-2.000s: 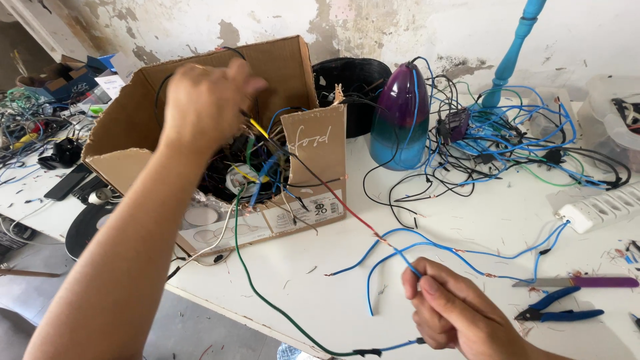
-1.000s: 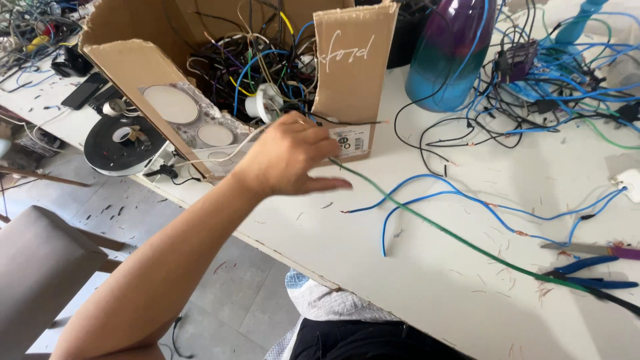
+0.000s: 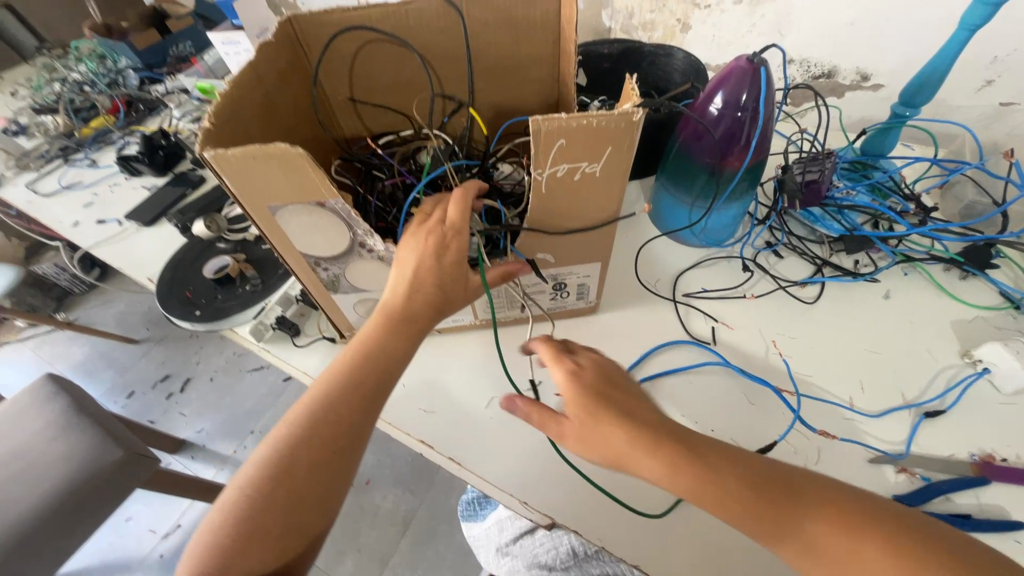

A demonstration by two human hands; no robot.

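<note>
A torn cardboard box (image 3: 588, 168) on the white table holds a tangle of electrical wires (image 3: 384, 172). At its cut-down front, my left hand (image 3: 448, 248) reaches over the tangle, fingers spread near wires; whether it grips one is unclear. My right hand (image 3: 584, 392) is above the table in front of the box, thumb and fingers apart, beside a thin white wire (image 3: 530, 336) with a black-taped end. A green wire (image 3: 498, 336) runs from the box down under my right hand and forearm. Blue wires (image 3: 696, 366) with bare copper joints lie to the right.
A purple-and-blue glossy vessel (image 3: 712, 152) stands right of the box, a black bin (image 3: 632, 72) behind it. Tangled wires (image 3: 872, 216) surround a turned blue post (image 3: 920, 80). Blue-handled pliers (image 3: 960, 504) and a purple-handled blade (image 3: 1000, 470) lie at right; a black reel (image 3: 216, 280) at left.
My right hand, out of view one second ago, has come in before the box. My left hand has moved up to the box opening. The blue wire my right hand held two seconds ago is released.
</note>
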